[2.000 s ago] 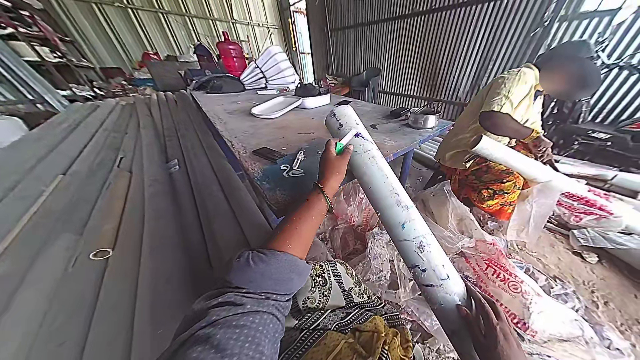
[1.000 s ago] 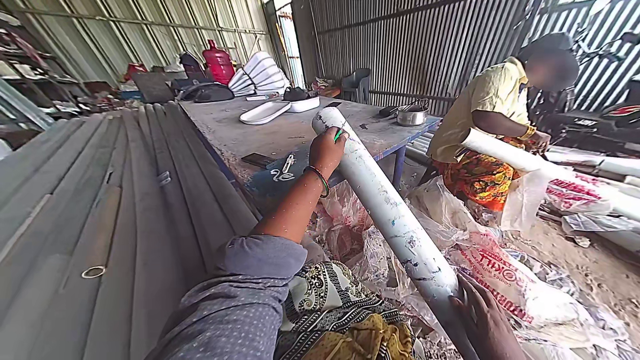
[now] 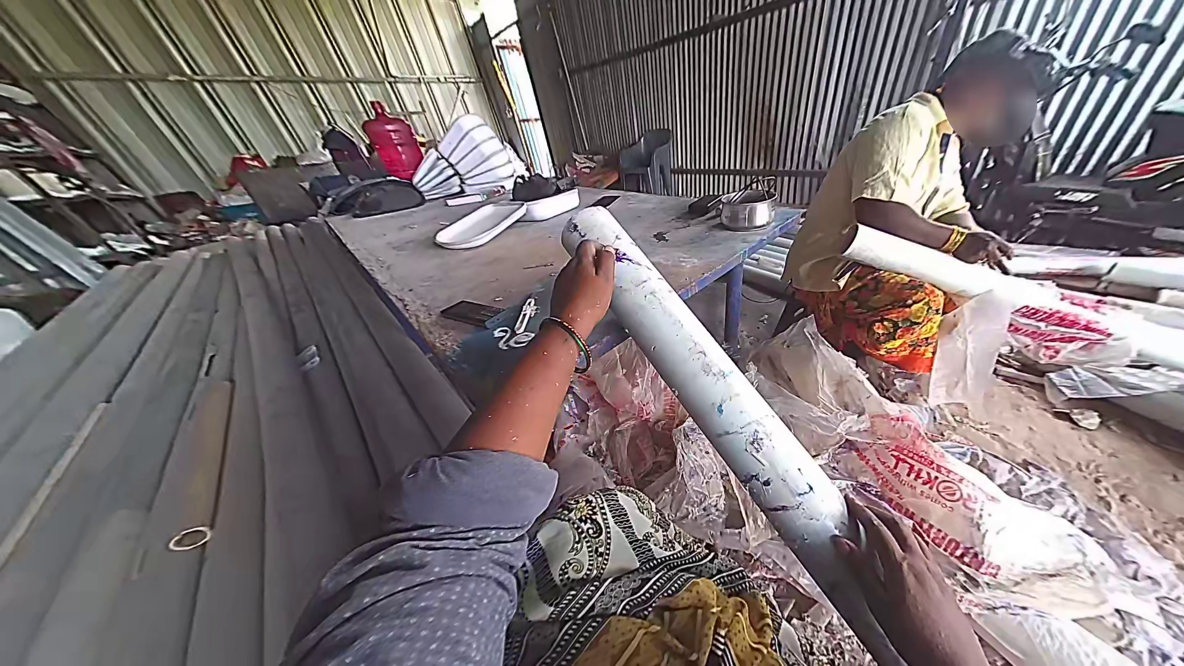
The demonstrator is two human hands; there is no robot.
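Note:
A long white plastic-like pipe [image 3: 717,398] with blue and purple smears slants from the worktable's near edge down to the lower right. My left hand [image 3: 585,282] has its fingers bent and pressed together against the pipe near its upper end, beside a purple mark; whatever may be between the fingers is hidden. Around the lower part of the pipe lies my right hand [image 3: 893,564], holding its side. Patterned cloth [image 3: 638,573] covers my lap below the pipe.
Dark long boards or pipes [image 3: 277,398] lie at left, with a brown tube [image 3: 199,472] on them. The table [image 3: 398,250] holds white trays [image 3: 481,225], a metal pot [image 3: 747,211] and a phone-like slab [image 3: 472,313]. Plastic bags [image 3: 962,490] cover the ground. A seated co-worker [image 3: 888,203] handles another pipe.
The green and white small tool seen in my left hand two seconds ago no longer shows. My right hand stays on the lower part of the pipe.

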